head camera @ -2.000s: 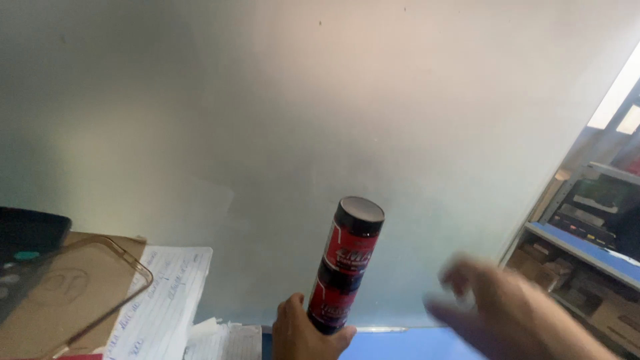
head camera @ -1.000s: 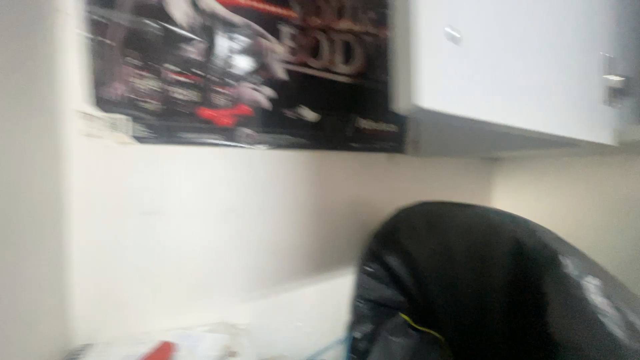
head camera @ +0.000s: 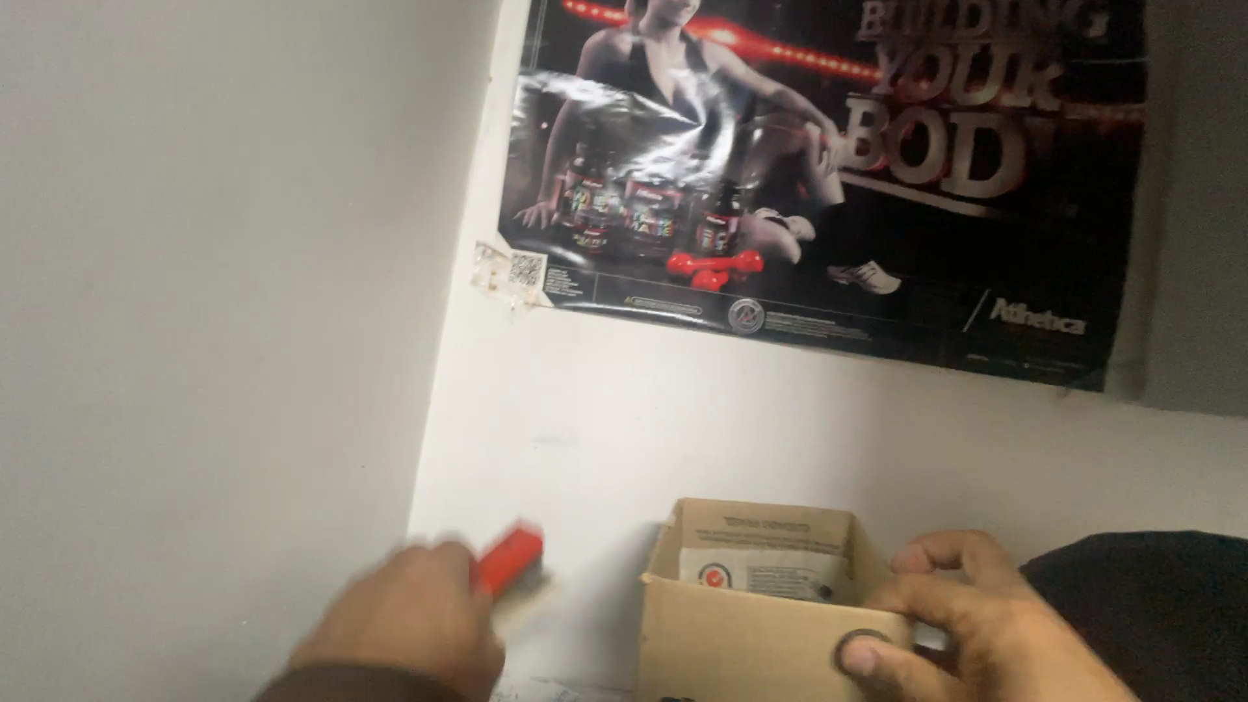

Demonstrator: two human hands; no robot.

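Note:
At the lower left, my left hand [head camera: 409,614], blurred, has its fingers closed around a red object [head camera: 510,558] whose kind I cannot tell. To its right stands an open cardboard box [head camera: 756,634] with printing on its inner flap and a printed paper or packet [head camera: 765,573] inside. My right hand [head camera: 985,624] grips the box's right side, thumb on the front face by a dark ring mark and fingers at the right edge. The lower part of the box lies below the frame.
A glossy Athletica poster [head camera: 829,195] hangs on the white wall [head camera: 585,419] behind the box. A grey surface [head camera: 214,292] rises along the left, and a grey cabinet side [head camera: 1194,214] is at upper right. A black rounded object [head camera: 1150,595] sits at lower right.
The view has swung away from the frosted panel to the poster wall. Two seconds ago my left hand held a black-and-red cylinder and my right was empty; now the right is on the box.

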